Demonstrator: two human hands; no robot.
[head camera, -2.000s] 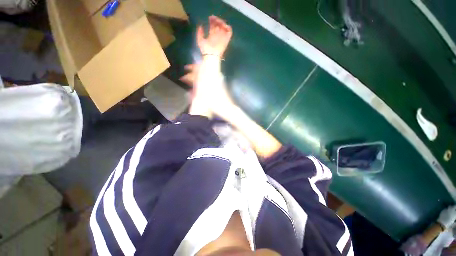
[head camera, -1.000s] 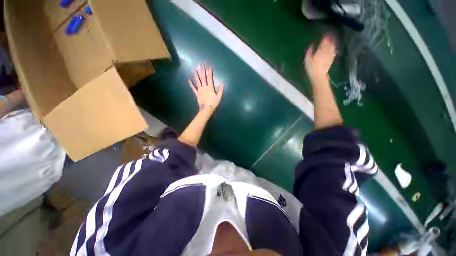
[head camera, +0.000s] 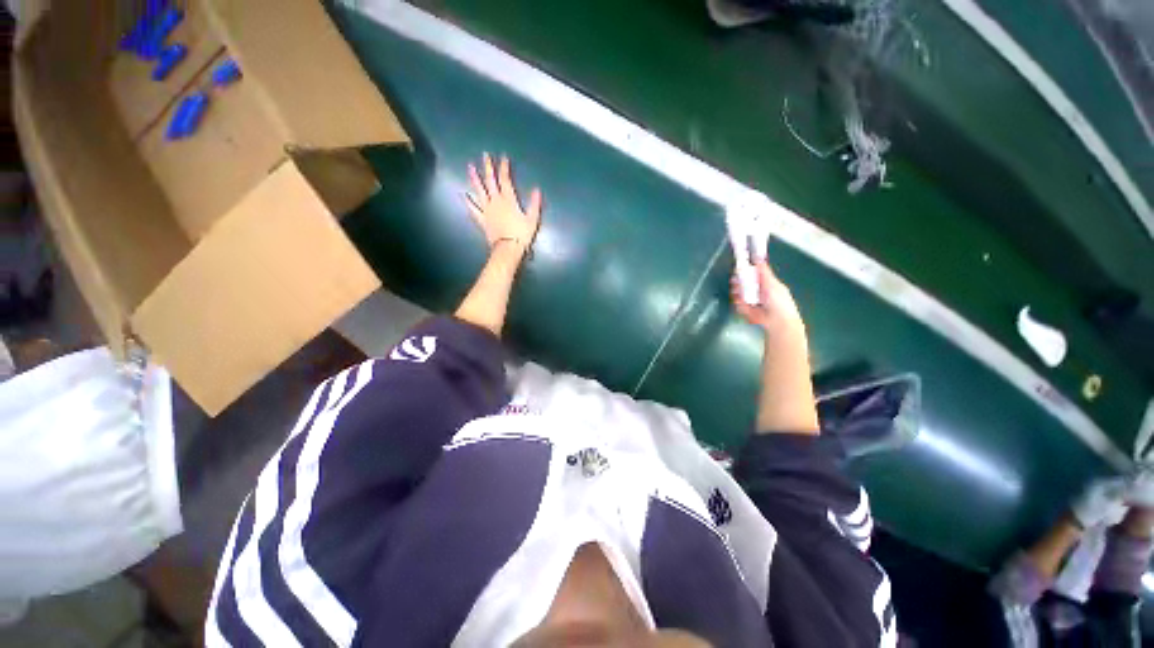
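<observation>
My right hand (head camera: 769, 301) holds a white elongated housing piece (head camera: 748, 243) by its lower end, over the green ledge near the pale rail. The piece's far end reaches the rail. Its exact shape is washed out by glare. My left hand (head camera: 502, 211) is bare and empty, fingers spread, over the green ledge (head camera: 595, 241). I cannot tell whether it touches the surface.
An open carton (head camera: 260, 298) with blue pieces (head camera: 187, 115) stands at left. A clear tub (head camera: 909, 411) with dark contents is partly behind my right forearm. Beyond the rail (head camera: 873, 268), the belt carries pale strands (head camera: 866, 162), a white shell (head camera: 1043, 337) and a yellowish ring (head camera: 1092, 386). Another person's gloved hands (head camera: 1098, 506) show lower right.
My right hand has come back from over the belt to the ledge and now holds the white piece. My left hand stays spread over the ledge. The clear tub shows again beside my right forearm.
</observation>
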